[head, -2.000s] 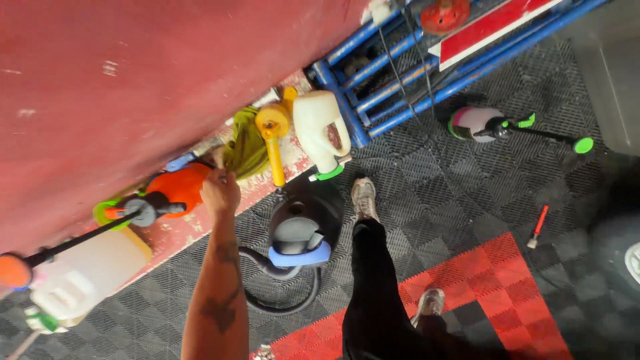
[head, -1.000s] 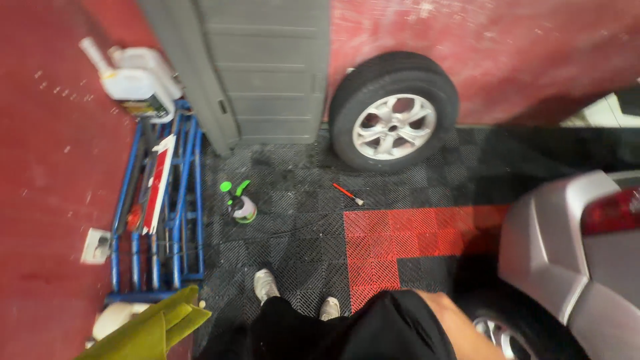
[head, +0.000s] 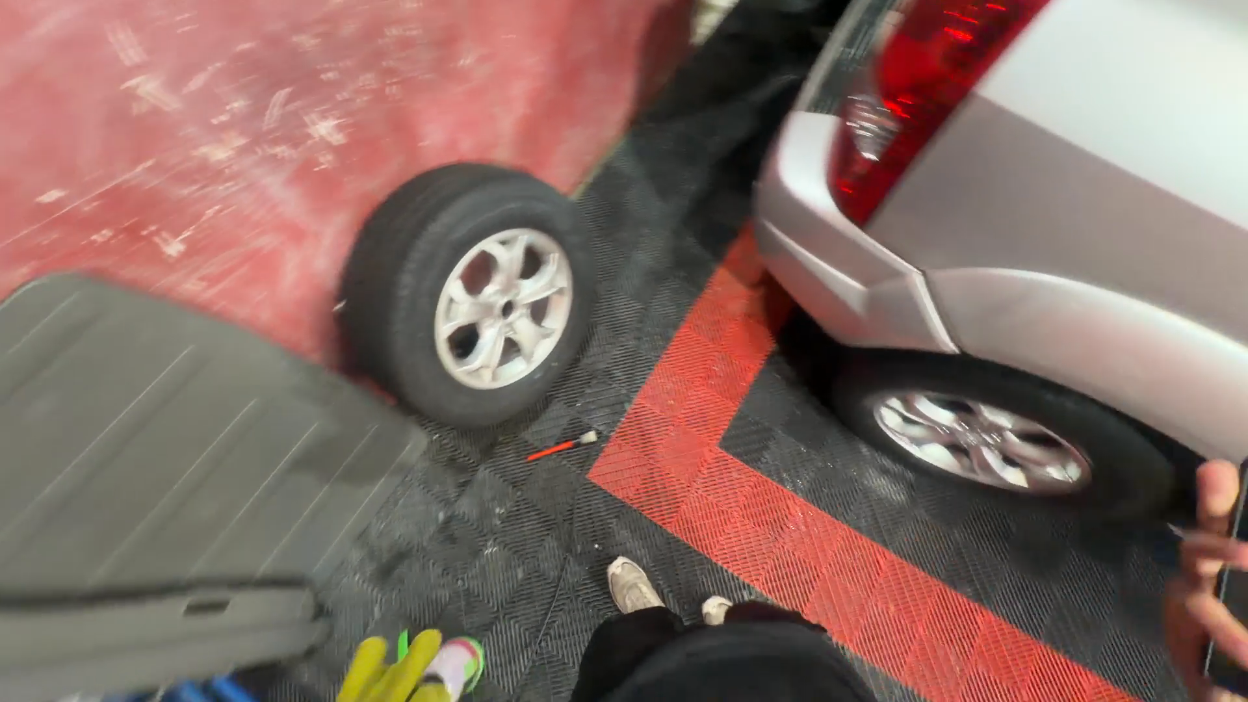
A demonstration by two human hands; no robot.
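Yellow-green glove fingers [head: 390,671] stick up at the bottom edge, left of my legs; my left hand itself is not visible, and whether it wears or holds the glove cannot be told. At the far right edge, my right hand [head: 1201,585] has its fingers curled around a dark, flat object [head: 1230,595], mostly cut off by the frame. Beyond that hand is the rear wheel [head: 980,441] of a silver car [head: 1063,234]. A red-handled brush [head: 563,448] lies on the floor in front of my shoes.
A loose tyre with a silver alloy rim [head: 507,307] leans against the red wall [head: 244,127]. A large grey ribbed panel [head: 185,448] stands at left. Near the glove is a spray bottle [head: 458,663]. Red tiles [head: 682,468] form a strip across the black floor.
The view has swung right, from wall and bottles to tyre and car. Two seconds ago my left hand was by the orange bottle and yellow-green item at the wall. My right hand has come into view.
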